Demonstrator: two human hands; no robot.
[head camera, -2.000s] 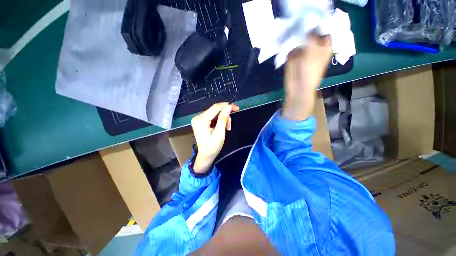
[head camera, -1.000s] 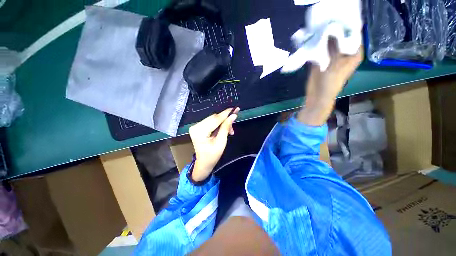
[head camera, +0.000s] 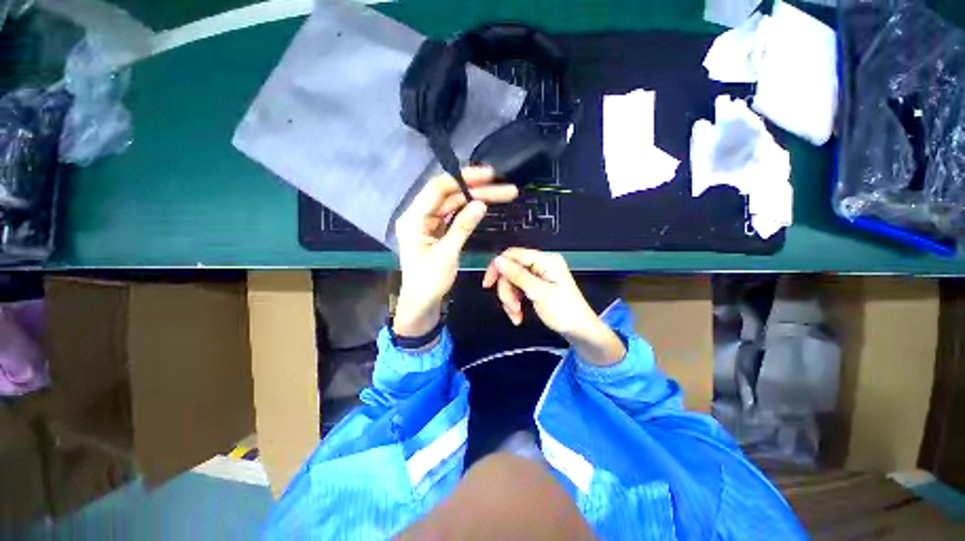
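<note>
A black over-ear headset (head camera: 513, 44) lies partly on a grey-white bag (head camera: 328, 111) and partly on the black printed mat (head camera: 635, 227). One ear cup rests on the bag, the other on the mat. My left hand (head camera: 439, 232) pinches the thin black boom microphone (head camera: 450, 159), which runs down from the left ear cup towards me. Its tip is hidden by the fingers. My right hand (head camera: 540, 287) is just right of and below it at the bench edge, fingers loosely bent and apart, with nothing visible in it.
White cloth pieces (head camera: 741, 159) lie at the right of the mat. A blue tray (head camera: 894, 235) with clear-wrapped black items stands at the far right. More wrapped items (head camera: 30, 159) lie at the far left. Open cartons (head camera: 190, 370) stand below the bench edge.
My right hand has let go of the white cloth and come back near my left hand. My left hand has risen over the bench. The view has shifted, and the headset appears further right.
</note>
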